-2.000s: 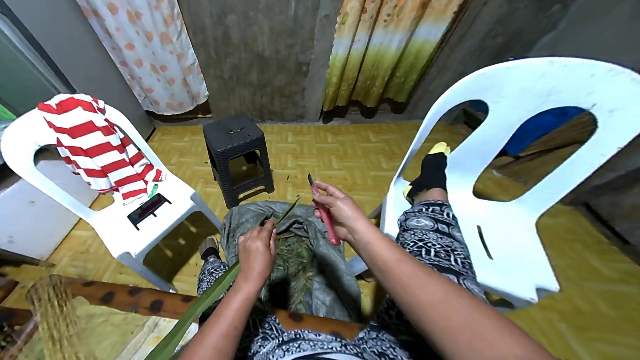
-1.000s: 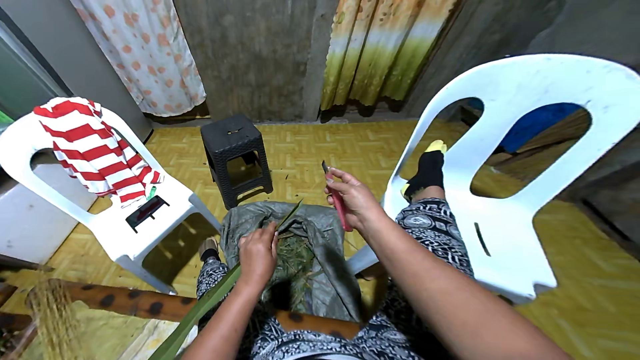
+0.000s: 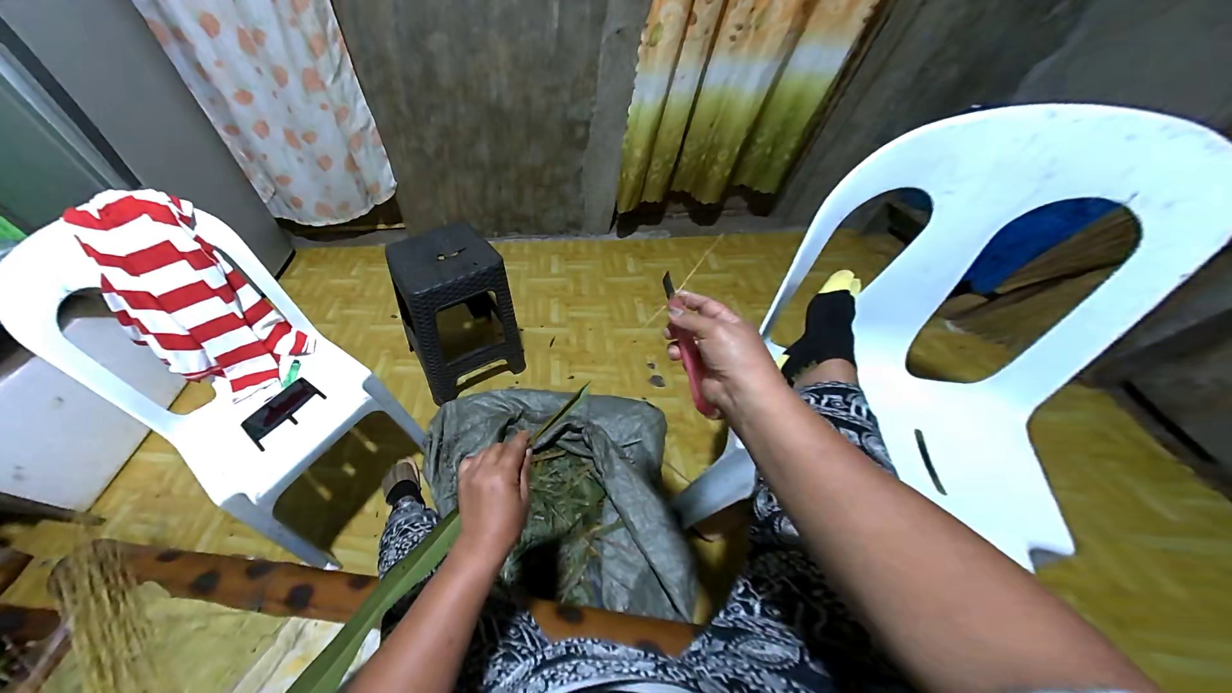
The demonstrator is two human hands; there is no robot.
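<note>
My left hand (image 3: 494, 496) is closed around a long green leaf (image 3: 419, 566), whose narrow tip sticks out past the fingers over an open grey sack (image 3: 635, 500). Green leaf scraps (image 3: 563, 496) lie inside the sack, between my legs. To the right and higher up, my right hand (image 3: 717, 351) grips a knife with a pink-red handle (image 3: 689, 371) and a short dark blade pointing up. A thin yellowish strip (image 3: 701, 262) shows at the blade and my fingers. The two hands are apart.
A white plastic chair (image 3: 982, 462) stands at right, my foot against it. Another (image 3: 231, 462) at left bears a striped red-and-white cloth (image 3: 183, 289) and a dark phone-like device (image 3: 281, 412). A black stool (image 3: 448, 269) stands ahead. Dried stalks (image 3: 106, 616) lie lower left.
The thin yellowish strip now shows plainly by my right hand. Since two seconds ago that hand has moved up and right, away from the left, still with the knife. My left hand keeps the leaf.
</note>
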